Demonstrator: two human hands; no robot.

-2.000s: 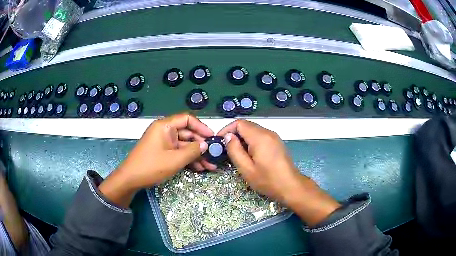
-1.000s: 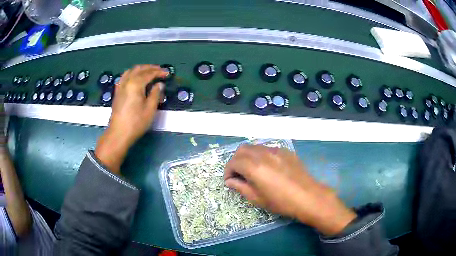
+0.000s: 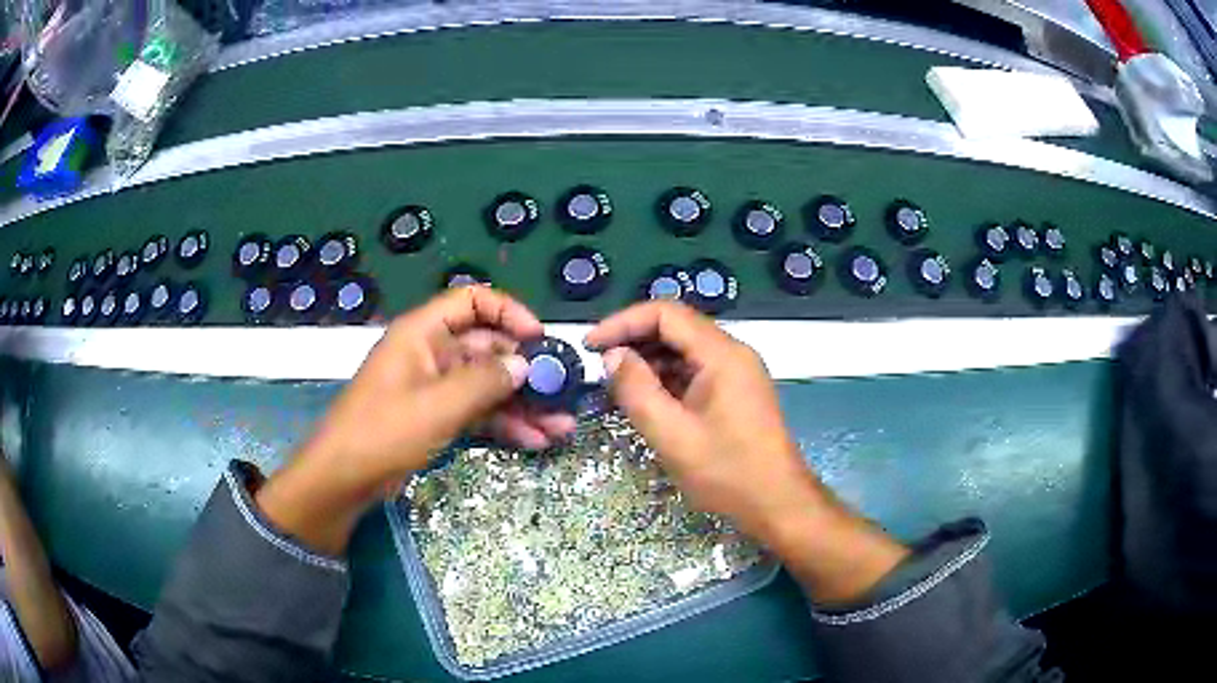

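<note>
My left hand (image 3: 434,380) holds a round black unit (image 3: 549,375) with a grey-silver centre, tilted toward me, above the far edge of the parts tray. My right hand (image 3: 701,414) is just right of the unit, thumb and forefinger nearly together; a small pale bit shows at their tips, too small to name surely. It seems not to touch the unit. The clear parts tray (image 3: 430,607) is heaped with tiny pale yellow-green and white pieces and lies under both hands. Many similar black units lie in loose rows on the conveyor belt (image 3: 447,167).
A white belt edge rail (image 3: 881,350) runs behind my hands. A blue packet (image 3: 58,158) and a clear plastic bag (image 3: 150,94) are top left. A white pad (image 3: 1012,103) is top right. Another person's arm (image 3: 34,587) is at the left edge; dark clothing (image 3: 1168,467) is at the right.
My left hand has come back from the belt with a black unit in its fingers. My right hand has risen from the tray to beside that unit.
</note>
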